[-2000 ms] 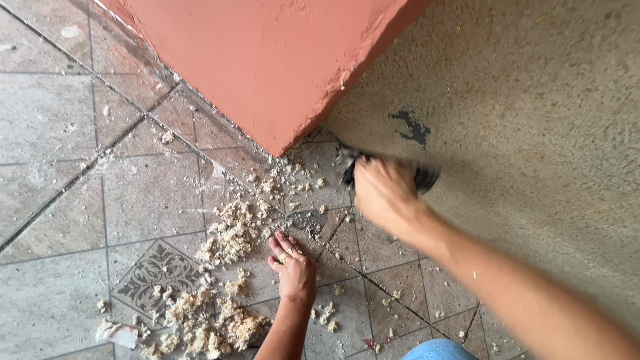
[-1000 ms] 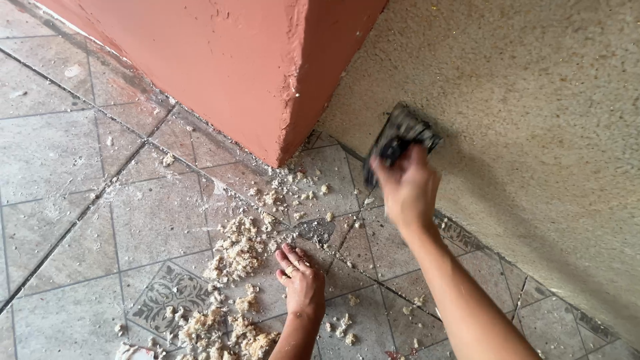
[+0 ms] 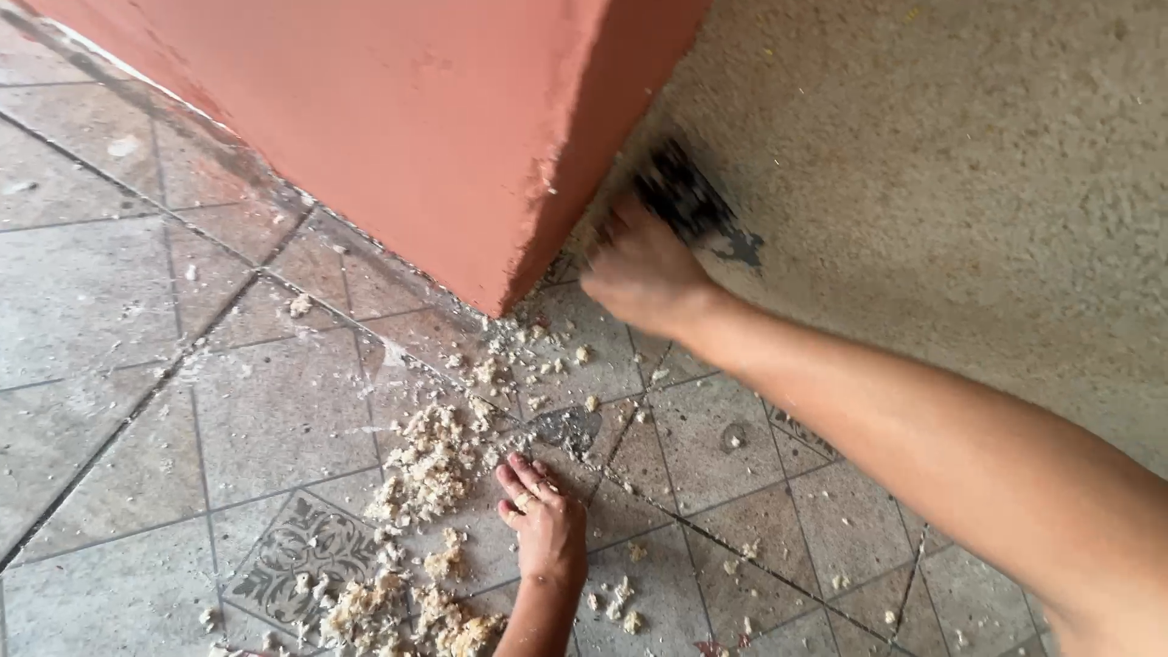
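My right hand [image 3: 648, 269] grips a dark, flat-bladed tool [image 3: 684, 196], blurred by motion, so its exact kind cannot be told. The tool is against or close to the speckled beige wall [image 3: 912, 182], beside the salmon-painted corner [image 3: 511, 182] and a dark grey patch [image 3: 744, 245] on the wall. My left hand [image 3: 547, 516] rests low on the tiled floor with its fingers apart and nothing in it. A ring shows on one finger. Crumbly, pale debris [image 3: 429, 470] lies just left of this hand, and a grey smear [image 3: 568, 427] is on the tile above its fingertips.
Patterned grey and brown floor tiles [image 3: 274, 420] with dark joints run under the debris. More crumbs [image 3: 365, 611] lie at the bottom, and small bits are scattered along the foot of the painted corner. The beige wall bounds the right side.
My right hand has moved the tool across the beige wall, up and left toward the painted corner. My left hand stays on the floor by the debris. The view has shifted a little.
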